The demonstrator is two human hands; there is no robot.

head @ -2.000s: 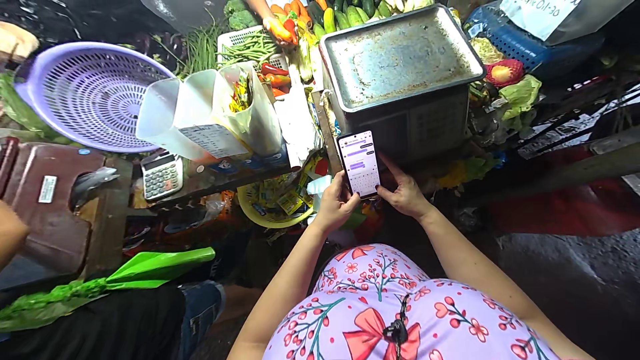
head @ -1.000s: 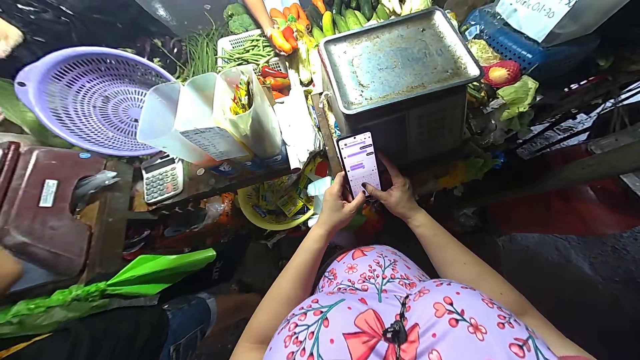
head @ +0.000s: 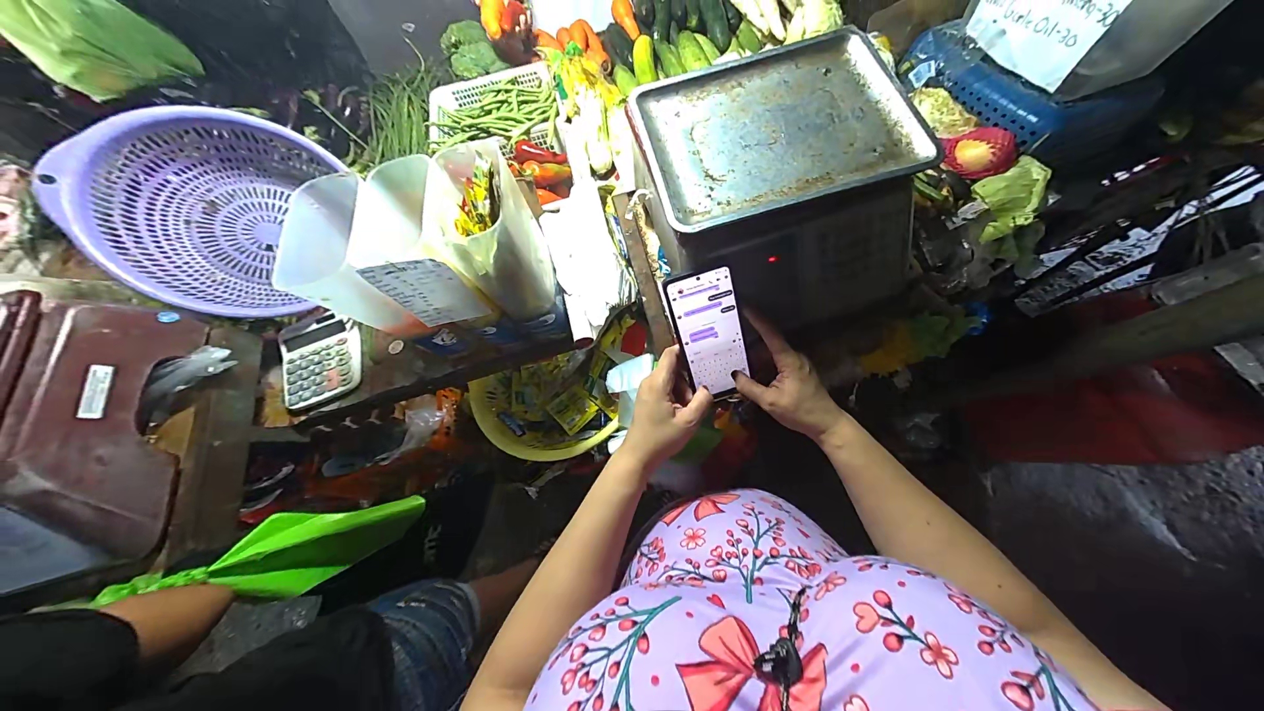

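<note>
A smartphone with a lit chat screen and keyboard is held upright in front of me. My left hand grips its lower left side, the thumb at the bottom edge. On the lower right, my right hand supports it, with the thumb over the keyboard and the fingers partly behind. Just beyond the phone stands a weighing scale with a metal tray on top and a small red light on its dark front. A yellow basket of small packets lies below and left of my left hand.
A purple plastic colander, a calculator, clear plastic containers and a brown plastic case stand at left. Green beans, cucumbers and peppers lie at the back. A seated person with a green plastic bag is at lower left.
The other person's arm and hand reaching over the peppers at the back have drawn back toward the top edge. My hands keep hold of the phone in about the same place.
</note>
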